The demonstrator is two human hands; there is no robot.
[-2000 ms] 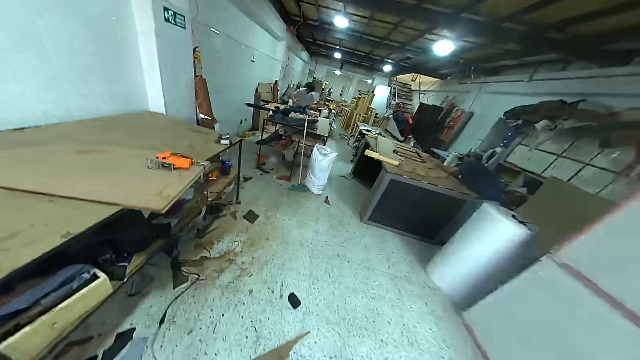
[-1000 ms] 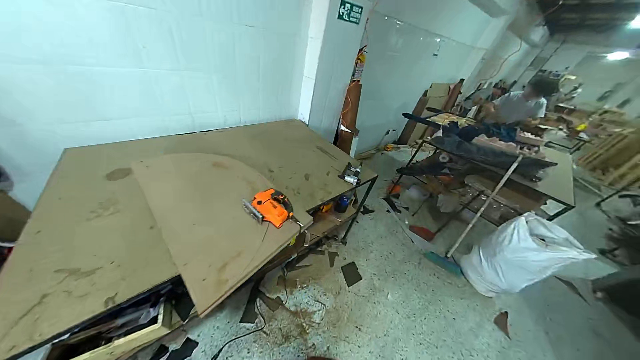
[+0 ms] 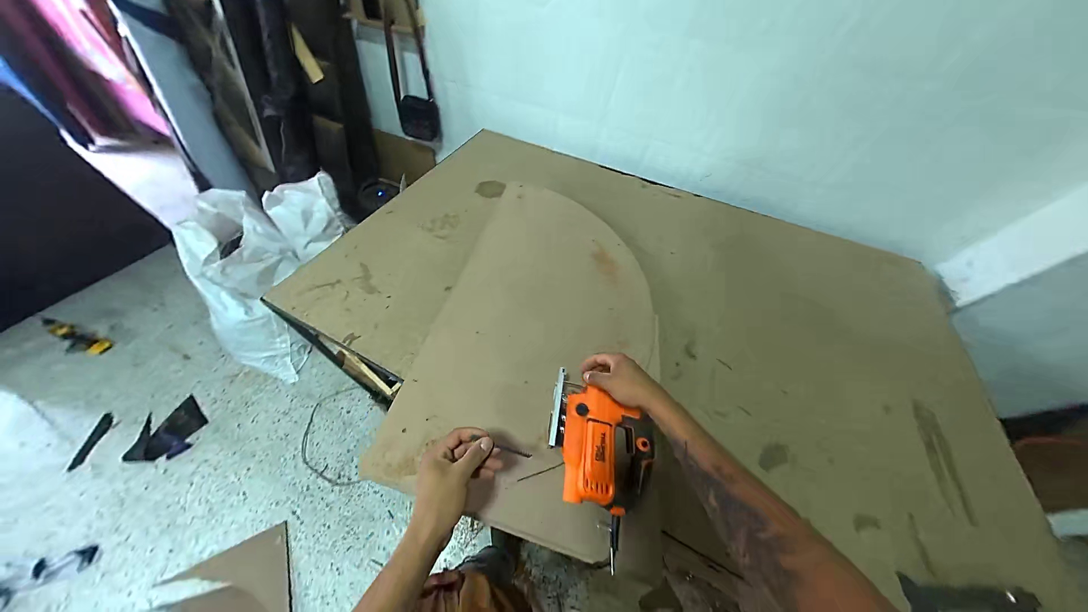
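Observation:
An orange jigsaw (image 3: 595,446) lies on its side on a curved brown fiberboard panel (image 3: 544,280), its metal base plate facing left. My right hand (image 3: 619,380) grips the jigsaw's front end near the base plate. Left of the tool, my left hand (image 3: 463,463) pinches a thin dark jigsaw blade (image 3: 513,450) between thumb and fingers, its tip pointing toward the base plate. The panel rests on a large board-topped table (image 3: 799,357).
White sacks (image 3: 246,263) stand on the floor left of the table. A yellow and black tool (image 3: 78,337), dark scraps (image 3: 167,431) and a cut board piece (image 3: 246,569) lie on the floor. A wall (image 3: 765,110) borders the table's far side.
The view has swung left and closer to the table. Both hands have come into view; the right is on the jigsaw, which lay unheld on the panel one second ago.

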